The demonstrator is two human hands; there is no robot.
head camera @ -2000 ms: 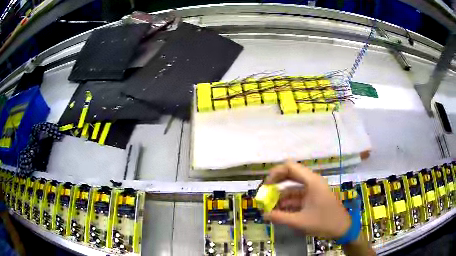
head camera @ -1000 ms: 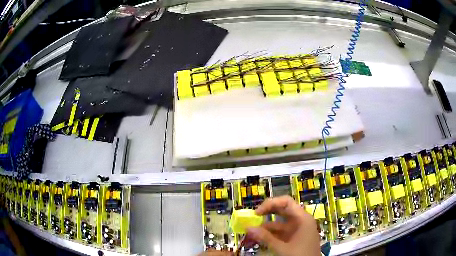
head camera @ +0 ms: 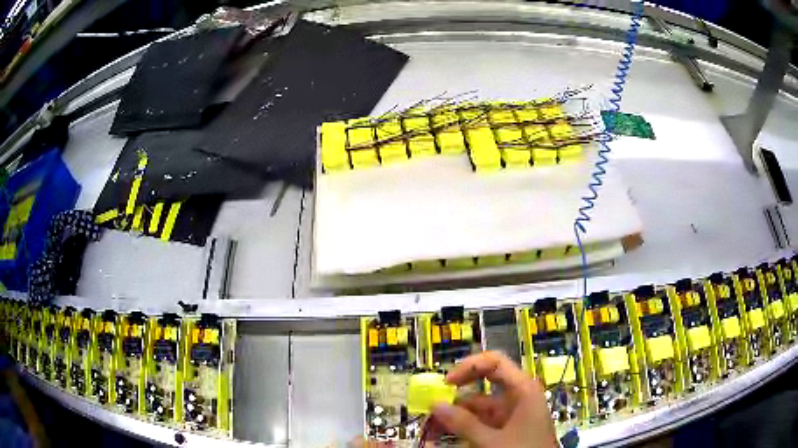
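Note:
My right hand point(head camera: 500, 404) holds a yellow taped transformer point(head camera: 431, 393) between thumb and fingers, over the near part of two power supply boards point(head camera: 389, 350) standing side by side in the track. Dark red lead wires hang below the transformer. Only a small blurred bit of my left hand point(head camera: 374, 444) shows at the bottom edge, so its grip cannot be seen. More transformers point(head camera: 423, 144) stand in rows on the white foam sheet point(head camera: 464, 219), their dark leads lying across them.
Fitted boards point(head camera: 612, 360) fill the track on the right; boards without the yellow block point(head camera: 164, 367) stand left. A blue coiled cord point(head camera: 598, 175) crosses the bench near a green circuit board point(head camera: 628, 125). Black sheets point(head camera: 297, 105) and a blue bin point(head camera: 61, 192) lie left.
My right hand has moved left and down with the transformer since two seconds ago. A bit of my left hand has come in at the bottom edge. The view has shifted.

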